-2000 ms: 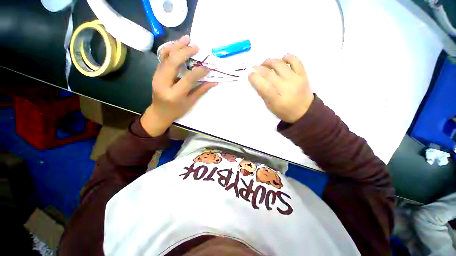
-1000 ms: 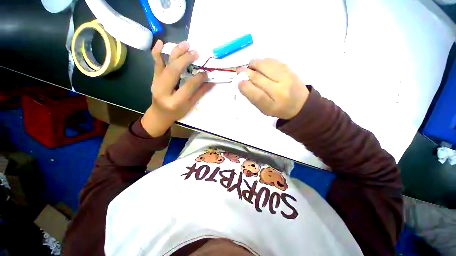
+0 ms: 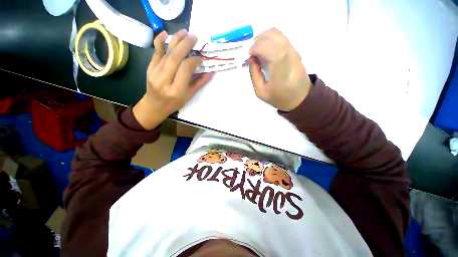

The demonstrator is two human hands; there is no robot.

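My left hand [image 3: 173, 70] holds a white curved housing [image 3: 213, 66] over the white sheet, its fingers around the housing's left end. Thin red and dark lead wires [image 3: 219, 58] lie along the housing and come out near my left fingertips. A bright blue battery cell [image 3: 232, 34] lies just beyond the housing, with a red wire near its left end. My right hand [image 3: 277, 68] is at the housing's right end, thumb and fingertips close together. Its fingertips seem to pinch something small and dark; what it is cannot be made out.
Yellow-cream tape rolls [image 3: 120, 54] stand at the left on the dark bench. Beside them lie another white curved piece [image 3: 119, 26], a blue cell [image 3: 152, 17] and a white tape roll [image 3: 168, 6]. A blue block [image 3: 448, 108] is at the right edge, with crumpled white waste [image 3: 454, 145]. A red crate is below left.
The blue battery cell has shifted up and now lies more level. My right hand has moved up and slightly right, its fingers more bent. The housing in my left hand has tilted slightly.
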